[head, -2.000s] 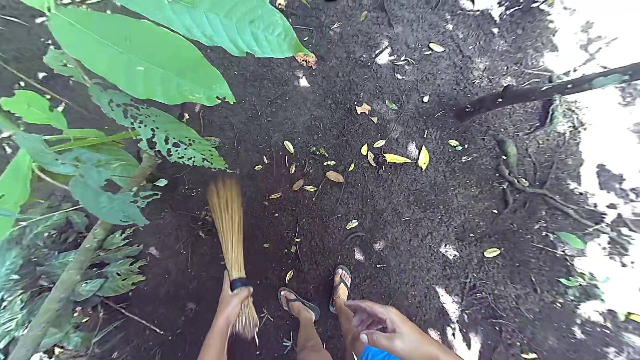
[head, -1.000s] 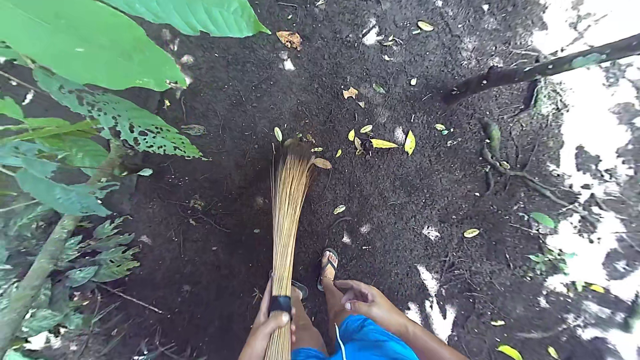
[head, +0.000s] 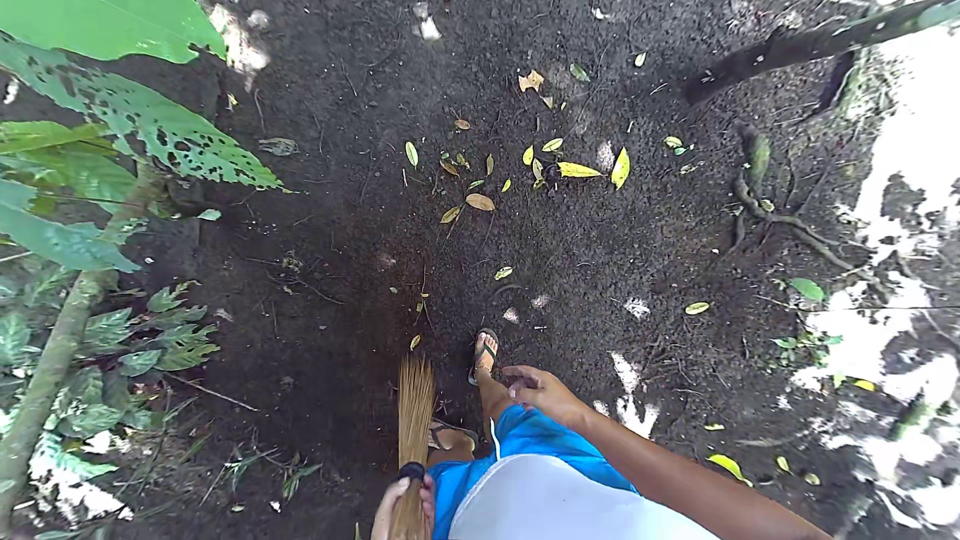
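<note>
My left hand (head: 403,506) is closed round the bound part of a stick broom (head: 416,412) at the bottom of the head view. The broom's bristles point forward, their tips near a small yellow leaf (head: 415,342) on the dark soil. Empty, with its fingers loosely curled and apart, my right hand (head: 546,391) hangs above my leg, right of the broom. Farther forward lie scattered yellow and brown leaves, among them a bright yellow leaf (head: 620,168) and a brown one (head: 480,202).
Large green leaves (head: 165,135) and a slanting stem (head: 56,352) border the left side. A thin trunk (head: 810,51) rises at the upper right, with exposed roots (head: 795,225) below it. My sandaled foot (head: 486,351) stands on the soil beside the broom.
The broom has swung from the left toward the middle, near the leaves, and is now drawn back close to my feet. My right hand stays free beside my body.
</note>
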